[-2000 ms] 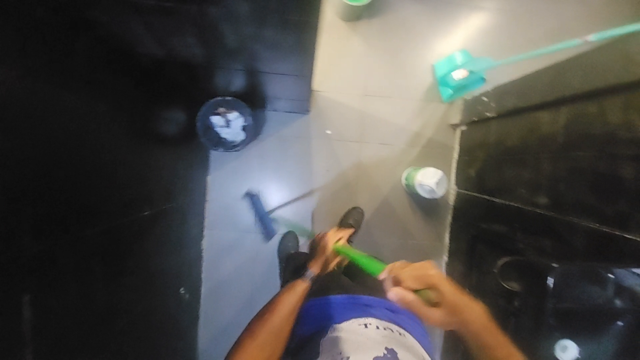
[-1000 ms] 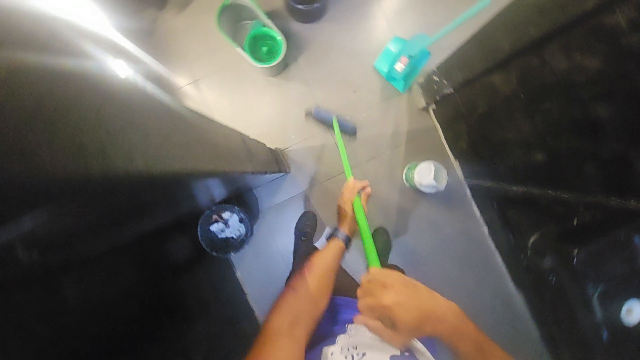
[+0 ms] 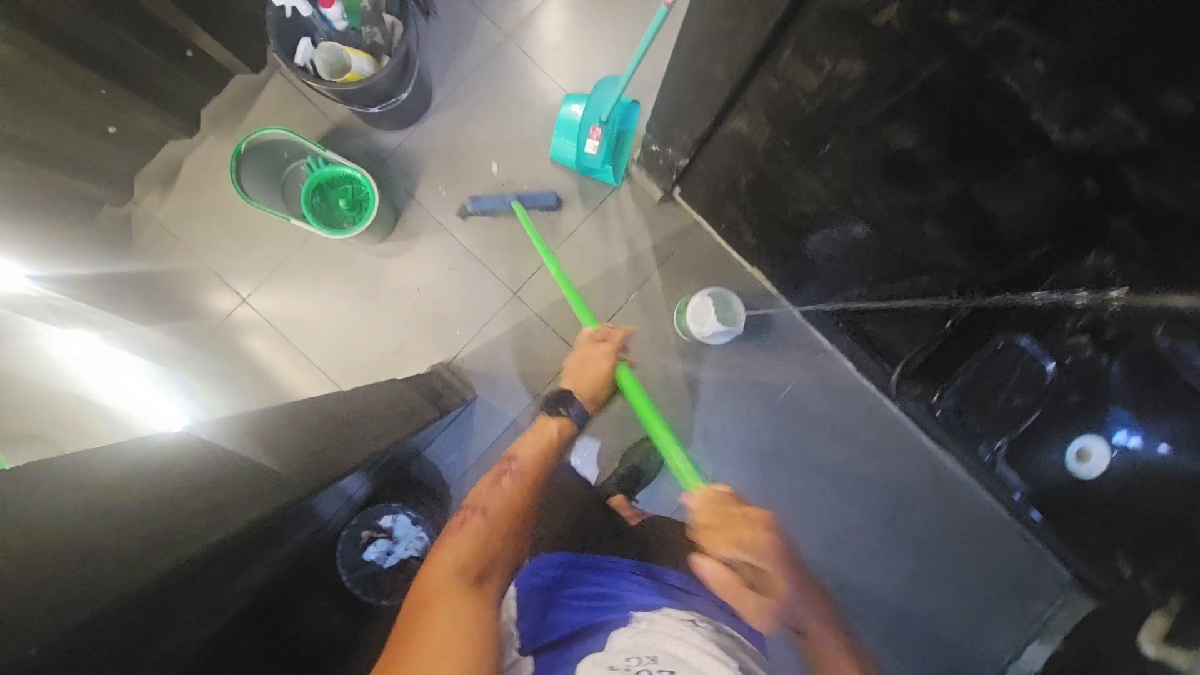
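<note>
A broom with a blue head (image 3: 512, 202) and a bright green handle (image 3: 656, 422) slants across the tiled floor, its head down on the tiles. My left hand (image 3: 596, 364), with a dark watch at the wrist, grips the handle around its middle. Near the upper end of the handle, my right hand (image 3: 736, 553) is closed around it, slightly blurred. A teal long-handled dustpan (image 3: 596, 131) stands just beyond the broom head, to its right. Small bits of debris lie on the floor near the head.
To the left stand a green-rimmed mop bucket (image 3: 380, 211) and a dark bucket (image 3: 403, 98) of cleaning bottles. A white-and-green container (image 3: 711, 316) sits by the right wall. Behind a dark partition (image 3: 328, 422) is a bin (image 3: 352, 553) with crumpled paper. A paper roll (image 3: 1087, 457) is at right.
The broom head has gone from beside my feet out to the open floor ahead, near the dustpan. Both hands have stayed on the handle. The view has shifted, bringing the buckets into sight.
</note>
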